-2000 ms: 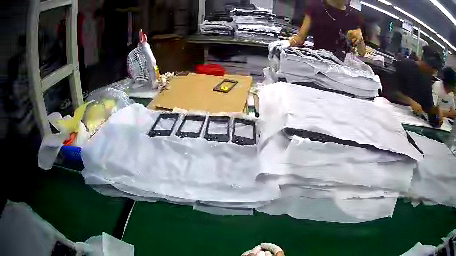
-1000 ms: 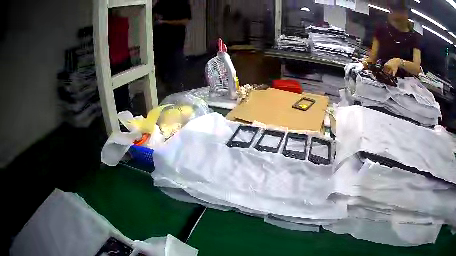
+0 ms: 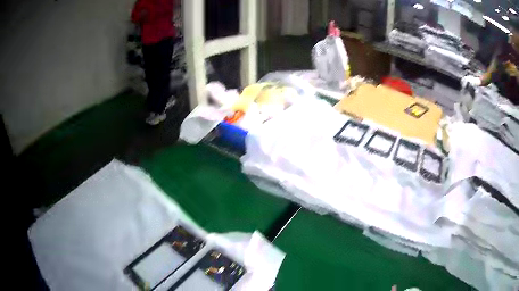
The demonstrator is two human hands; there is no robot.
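Note:
Two black phone middle frames point(image 3: 181, 240) lie side by side on a white interleaf sheet point(image 3: 102, 213) at the near left, with orange or gold marks on their solid ends. A row of several dark frames point(image 3: 380, 142) lies on a white sheet point(image 3: 318, 165) across the green bench. Only a small fingertip-like bit of a hand point(image 3: 411, 289) shows at the bottom edge, right of centre; I cannot tell which hand it is or what it does. The rest of my hands is out of the picture.
A tan cardboard sheet point(image 3: 387, 108) with one small frame stands behind the row. A blue basket point(image 3: 232, 135) and a whitish bottle point(image 3: 332, 57) are at the back. A layered stack point(image 3: 484, 227) is at the right. A person in red point(image 3: 156, 25) stands beyond the white rack point(image 3: 195, 51).
The view has swung left and down, so the near left sheet and its frames now show more fully. The far row of frames sits further right in the picture. The person in red shows more fully.

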